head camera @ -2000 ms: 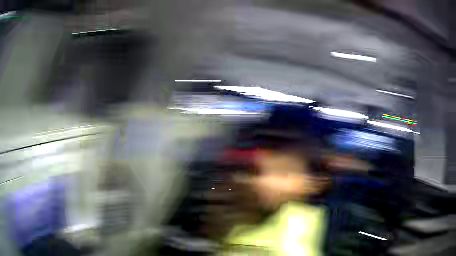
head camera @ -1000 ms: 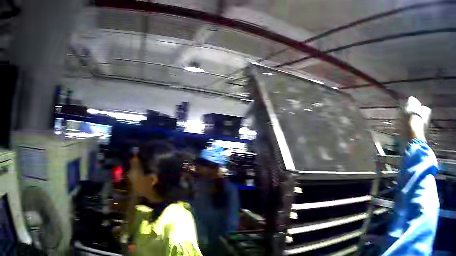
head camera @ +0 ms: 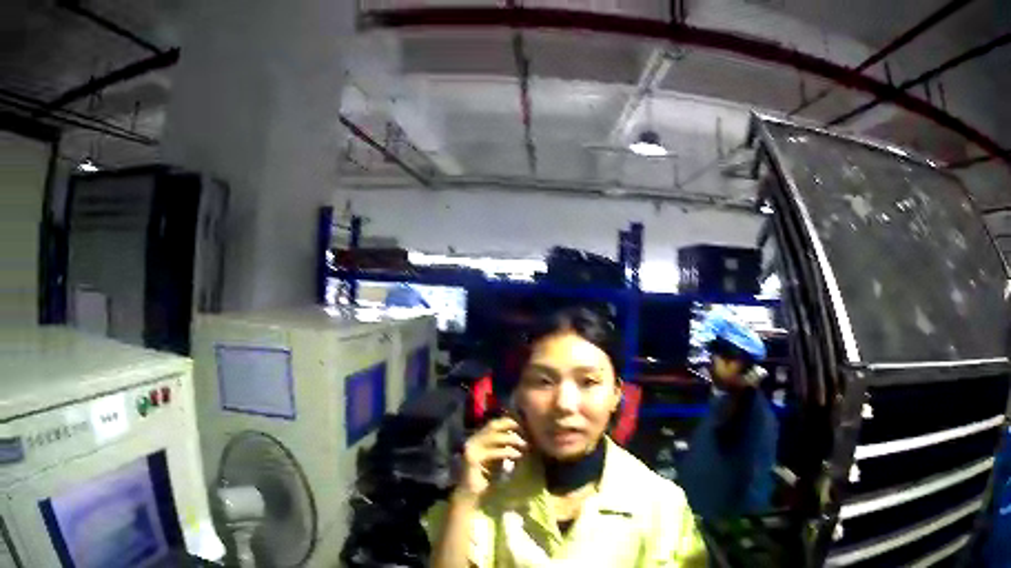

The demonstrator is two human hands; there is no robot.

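Neither of my hands shows in the head view. A blue patch at the lower right edge [head camera: 998, 499] may be my sleeve; I cannot tell. A person in a yellow-green jacket [head camera: 632, 516] stands close in front, facing me, one hand raised beside the head; whether it holds a phone is unclear. The tall tray rack [head camera: 904, 250] stands at the right, with a scuffed dark top panel and pale-edged shelves below. A cream test station [head camera: 100, 388] with an inset screen and green and red buttons is at the lower left.
A grey pedestal fan [head camera: 264, 499] stands beside the station, before another cream cabinet [head camera: 255, 433]. A second person in blue clothes and a blue cap [head camera: 732, 444] is behind, near the rack. Blue shelving [head camera: 632, 277] with dark bins crosses the background.
The view has turned left and cleared. The rack has shifted right in the picture, and the person in yellow-green now faces me. My raised right hand on the rack side has left the picture.
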